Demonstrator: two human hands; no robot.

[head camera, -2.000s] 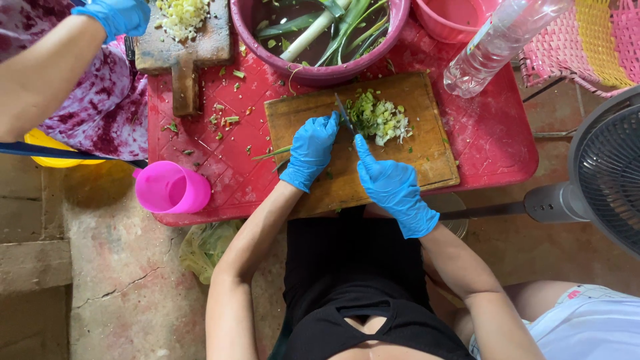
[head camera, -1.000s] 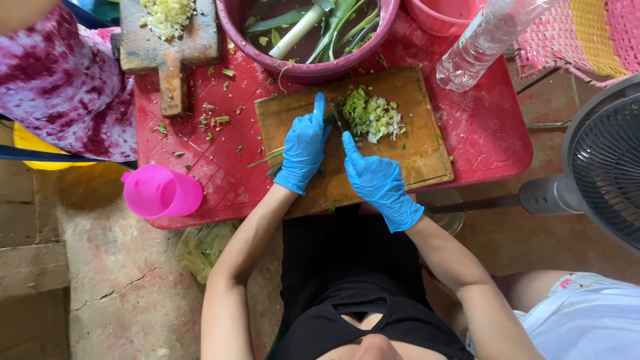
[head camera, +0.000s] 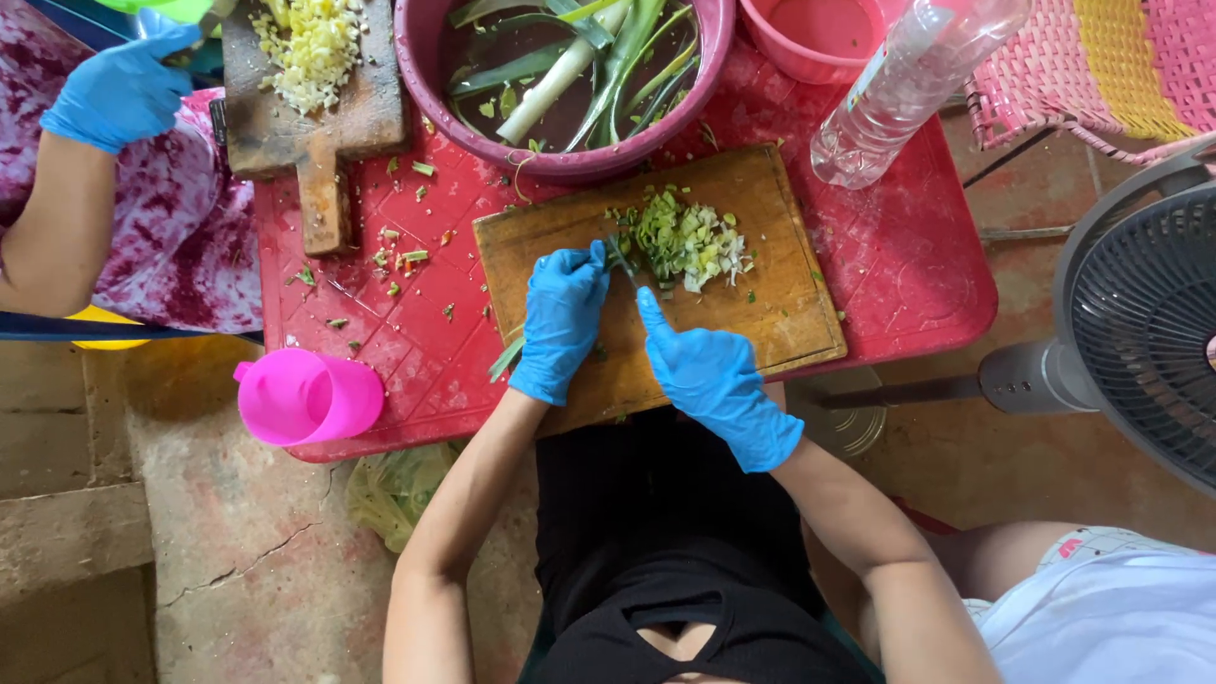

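Blue gloves cover both of my hands. My left hand is closed on green onion leaves over the left part of a wooden cutting board; leaf ends stick out by its wrist. My right hand grips a knife, its index finger stretched along the top; the handle is hidden in the glove. The blade points up and left, close beside the left fingertips. Just right of the blade lies a pile of chopped green onion, green to white.
A purple basin holds water and long leafy stalks. Around the board are a clear plastic bottle, a pink tub, a pink cup and a second board with chopped pieces. A co-worker's gloved hand is at upper left; a fan stands right.
The co-worker's gloved hand, out of sight one second ago, shows at upper left. My left index finger, stretched upward one second ago, is now bent in beside the blade.
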